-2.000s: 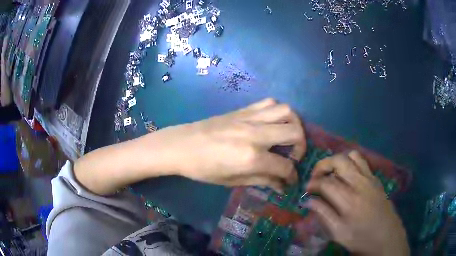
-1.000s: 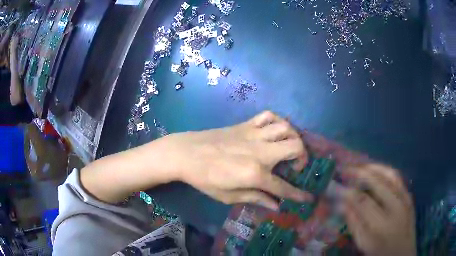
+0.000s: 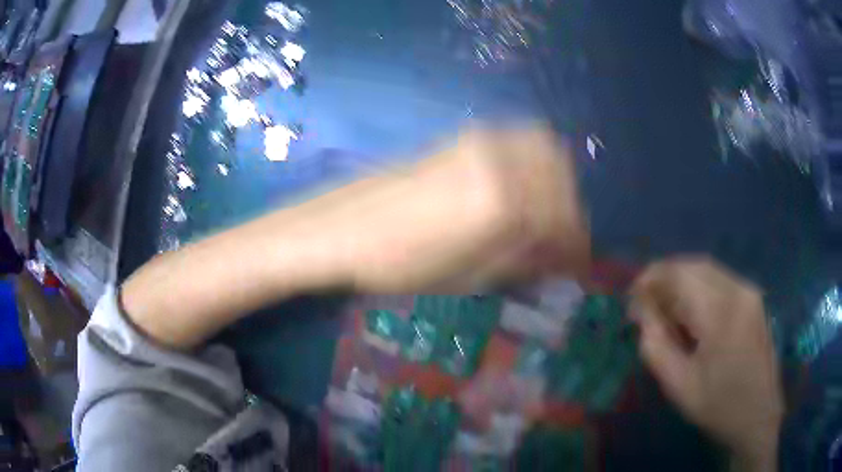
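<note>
The reddish carrier tray (image 3: 491,371) lies on the mat in front of me, with green circuit boards (image 3: 459,323) seated in it and greyish blocks between them. My left hand (image 3: 526,203) is blurred above the tray's far edge; its fingers are bent down and hidden, so what it holds does not show. My right hand (image 3: 706,341) is at the tray's right edge with curled fingers near the right board; whether it grips anything cannot be told.
Small metal plates (image 3: 238,109) lie scattered at the upper left of the mat (image 3: 646,184). Thin wire parts (image 3: 494,28) lie at the top. Clear plastic (image 3: 794,55) is at the upper right. Filled carriers (image 3: 26,138) stand on the ledge at far left.
My left hand has lifted from the boards and moved to the tray's far side. My right hand has shifted slightly. More of the tray shows. The whole view has turned.
</note>
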